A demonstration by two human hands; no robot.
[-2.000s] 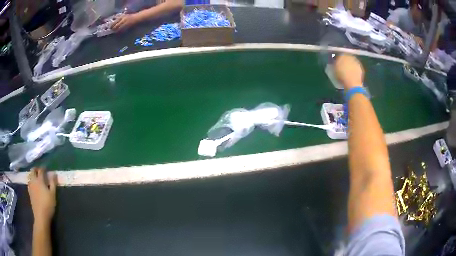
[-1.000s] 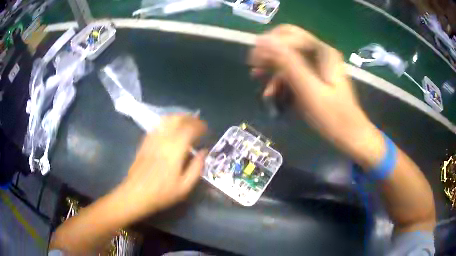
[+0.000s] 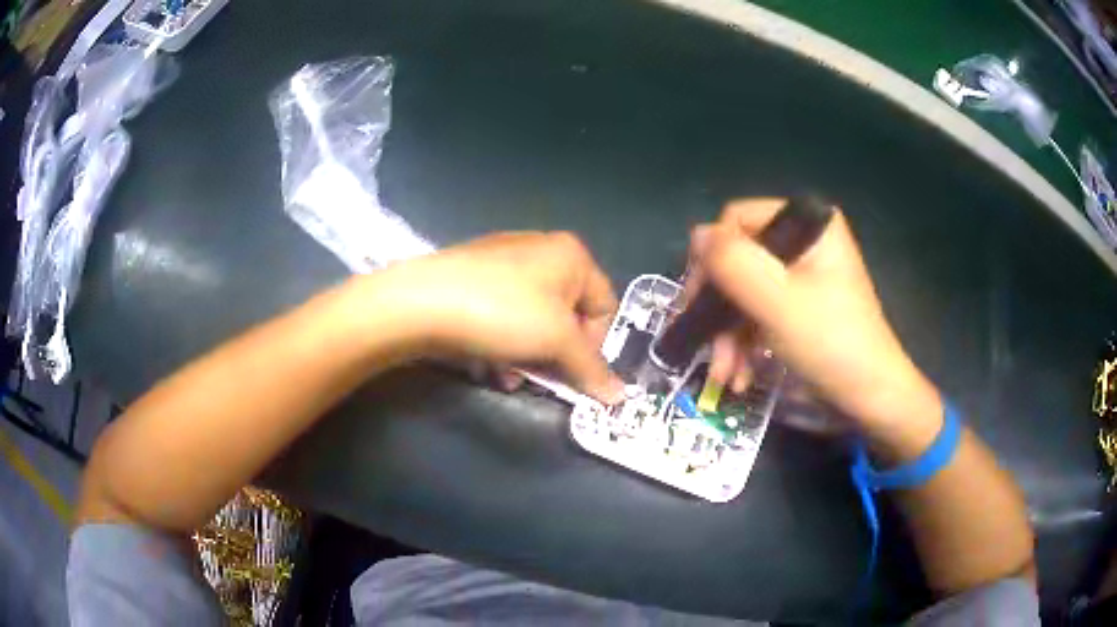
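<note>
A white power strip housing (image 3: pixel 723 479) lies open on the dark bench mat, with a green circuit board, a yellow block and thin wires inside. My right hand (image 3: pixel 796 306) is closed round a thick dark tool (image 3: pixel 802 229), whose lower end is over the housing; the tip is hard to make out. My left hand (image 3: pixel 539 306) is at the housing's left side, its fingertips on the edge by the white cord (image 3: pixel 548 386); its exact grip is blurred. The cord's clear plastic bag (image 3: pixel 331 159) lies to the upper left.
Bagged cords (image 3: pixel 74 196) and another housing (image 3: pixel 175 22) lie at the left. The green conveyor (image 3: pixel 876 49), beyond its pale rail (image 3: pixel 857 80), carries another bagged cord (image 3: pixel 1004 98). Brass strips (image 3: pixel 249 545) are below the bench edge at lower left. A blue wrist strap (image 3: pixel 919 453) is on my right wrist.
The view has turned from the conveyor down to the mat. My right hand has come down to the housing, the dark tool now clear in it. My left hand has moved onto the housing's edge.
</note>
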